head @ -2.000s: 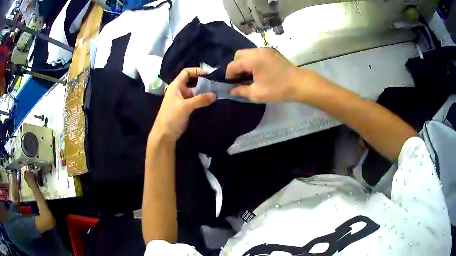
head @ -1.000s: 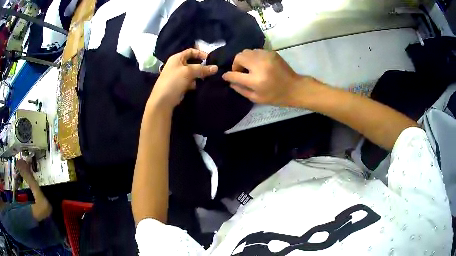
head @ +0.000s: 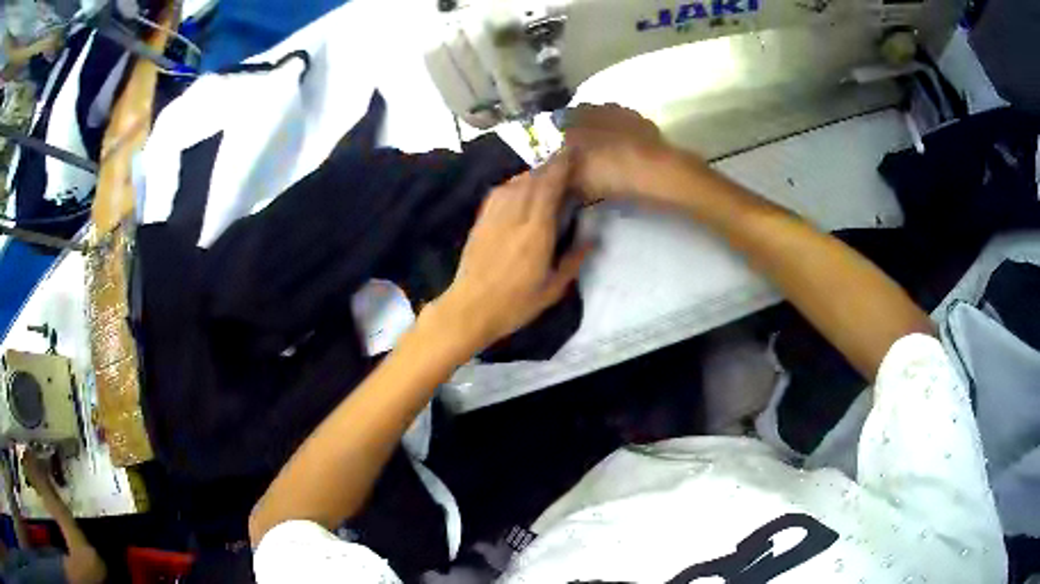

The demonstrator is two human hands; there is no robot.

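A black garment with white sections (head: 331, 217) lies over the table and hangs down at its front edge. My left hand (head: 513, 251) is on the black cloth just in front of the needle area, its fingers pointing at the presser foot (head: 538, 139). My right hand (head: 616, 154) is beside the presser foot, blurred, its fingertips close to those of my left hand. The cloth edge between the fingers is hidden, so I cannot tell what they grip. The cream sewing machine head (head: 673, 69) with blue lettering stands just behind both hands.
The white table's front edge (head: 639, 331) runs below my hands. A brown taped board (head: 118, 342) stands at the left. Beyond it are another machine (head: 40, 399) and a person's arm (head: 63, 519). Black cloth (head: 969, 171) lies at the right, with grey and black cloth below it.
Both hands have moved from above the cloth up to the presser foot, bringing the black cloth along. The pale strip seen between the fingers earlier is out of sight. More of the machine head shows.
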